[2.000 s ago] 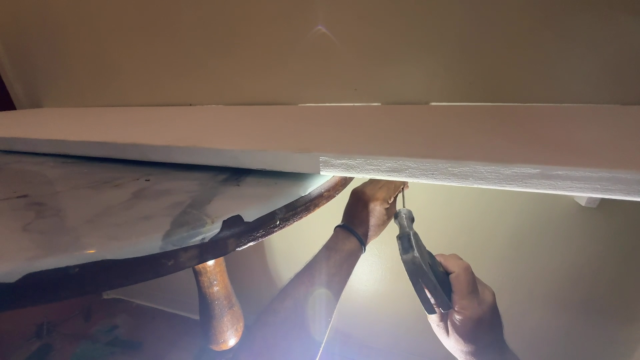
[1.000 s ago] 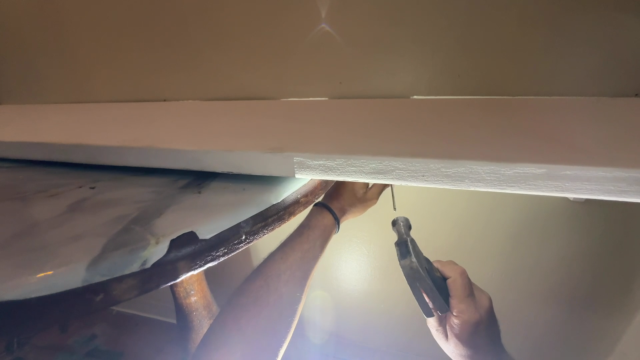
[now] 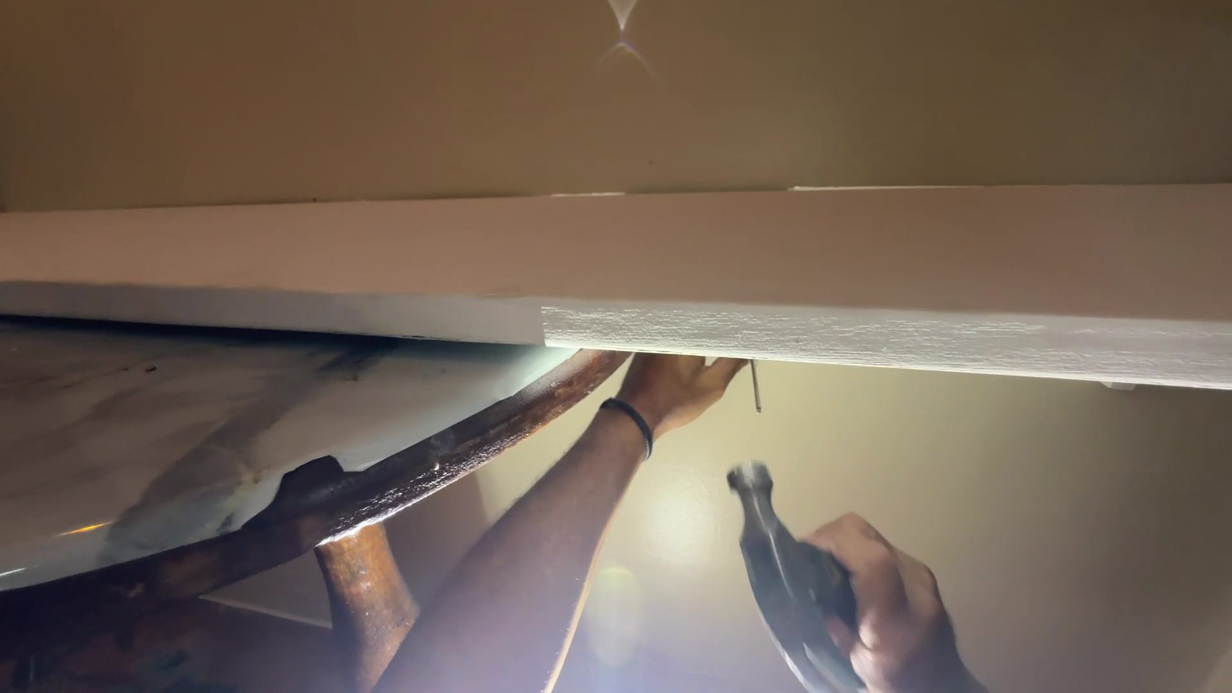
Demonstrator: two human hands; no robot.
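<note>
My left hand (image 3: 679, 390), with a dark band on the wrist, reaches up to the underside of a long white board (image 3: 866, 332). Its fingertips are beside a thin metal nail (image 3: 757, 387) that points down from under the board; the board's edge hides part of the fingers and the nail's upper end. Below and to the right, my right hand (image 3: 890, 616) grips a claw hammer (image 3: 784, 577) near its head. The hammer's striking face points up and sits a short way below the nail, apart from it.
A round, pale-topped table (image 3: 241, 433) with a dark wooden rim fills the left, its rim close under the board. A brown wooden leg (image 3: 371, 597) stands below the rim, beside my left forearm. The wall (image 3: 1059, 481) is behind my hands.
Two seconds ago the hammer's face was up by the nail and my left fingers; now it is lower, with a gap between. My left hand stays at the board's underside.
</note>
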